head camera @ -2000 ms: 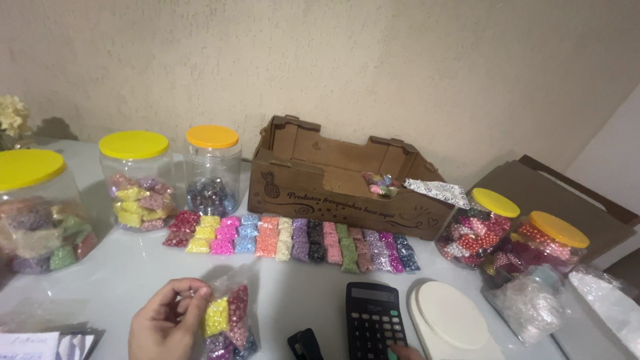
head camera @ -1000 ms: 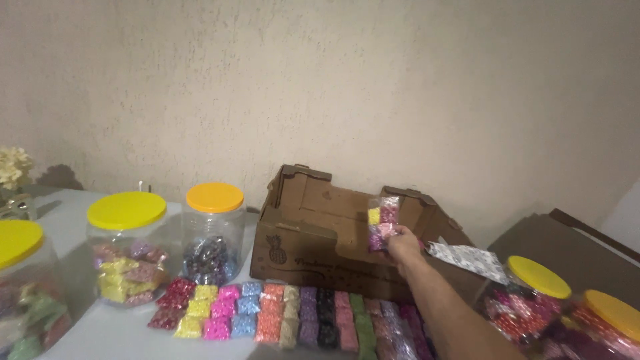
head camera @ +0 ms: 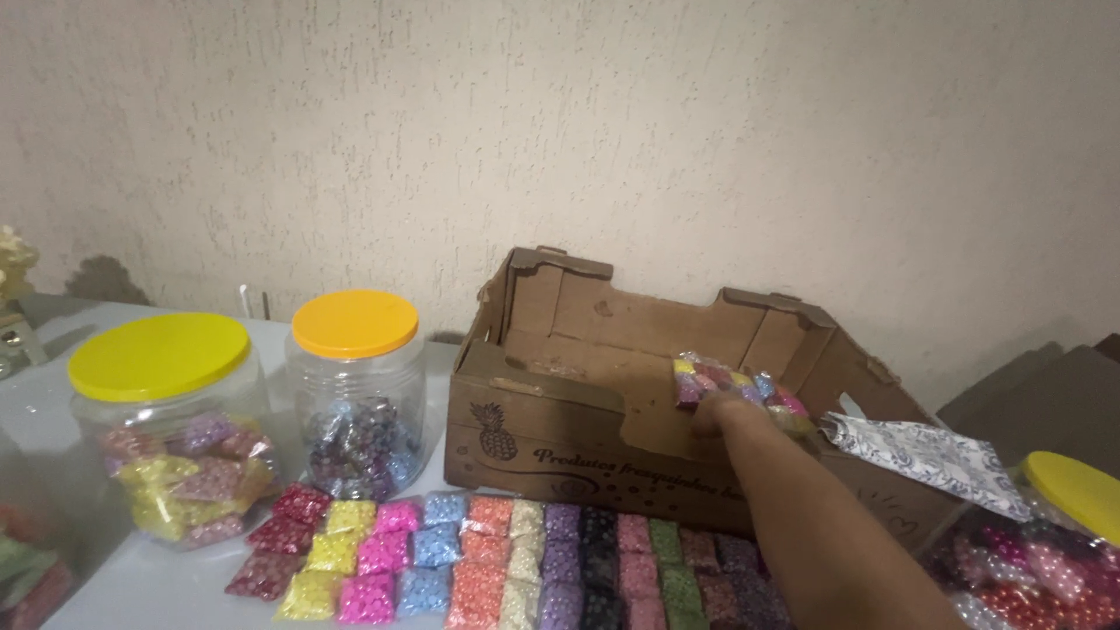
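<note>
My right hand (head camera: 724, 413) reaches over the front of a printed cardboard box (head camera: 542, 429), its fingers at a clear bag of small multicoloured bead packets (head camera: 700, 378). More colourful packets (head camera: 783, 402) lie beside that bag, inside the box at the right. Whether the fingers still grip the bag is not clear. My left hand is out of view. Along the front of the box lie rows of small bead packets sorted by colour, among them yellow (head camera: 332, 551), blue (head camera: 436, 544) and orange (head camera: 478, 560) ones.
Left of the box stand a clear plastic jar with a yellow lid (head camera: 162, 354) and another with an orange lid (head camera: 354, 324), both holding packets. A patterned bag (head camera: 927, 459) rests on the box's right edge. Another yellow-lidded jar (head camera: 1081, 494) is at the right. A textured wall rises behind.
Two seconds ago my left hand held the multicoloured bag above the table. One second ago my right hand held it upright over the box; now hand and bag are lower, inside it.
</note>
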